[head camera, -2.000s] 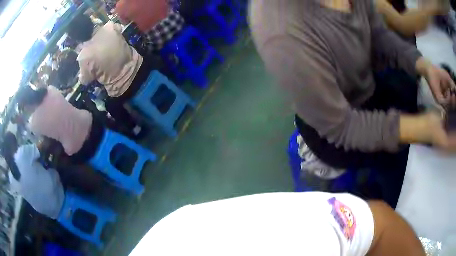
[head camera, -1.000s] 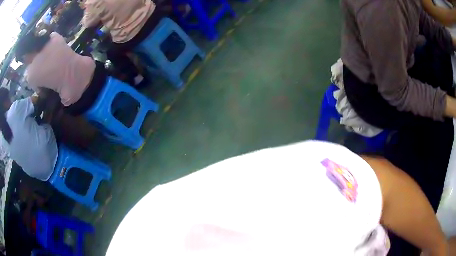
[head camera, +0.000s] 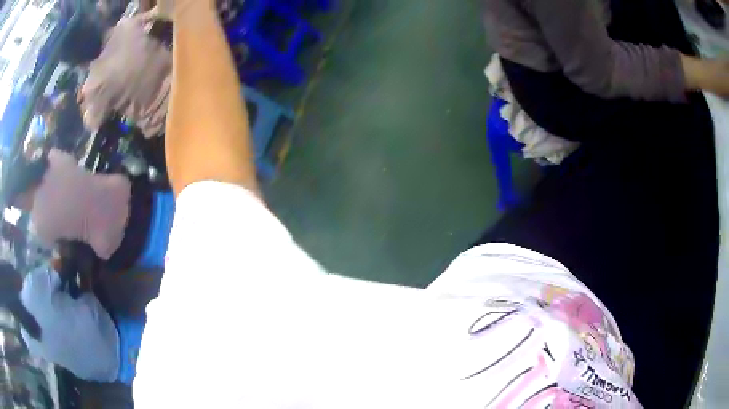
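Observation:
No work piece shows near me. One bare arm of mine, seemingly the left, reaches up from my white sleeve at the left of the view. Its far end, my left hand (head camera: 190, 8), is blurred and cut off by the top edge, so its fingers and anything in them cannot be made out. My right hand is not in view. My white shirt (head camera: 320, 343) fills the bottom, with a pink print and lettering at the lower right.
A seated person in a brown-grey sweater (head camera: 575, 48) is at the upper right, one hand at the pale bench (head camera: 715, 240). Dark blue stools (head camera: 268, 40) and the green floor (head camera: 384, 160) lie beyond. Several people sit along the left, some on light blue stools.
My arm, earlier pointing down at the right, now stretches up at the left. The shirt's front print has come into view. The view has shifted, and the left row is more blurred.

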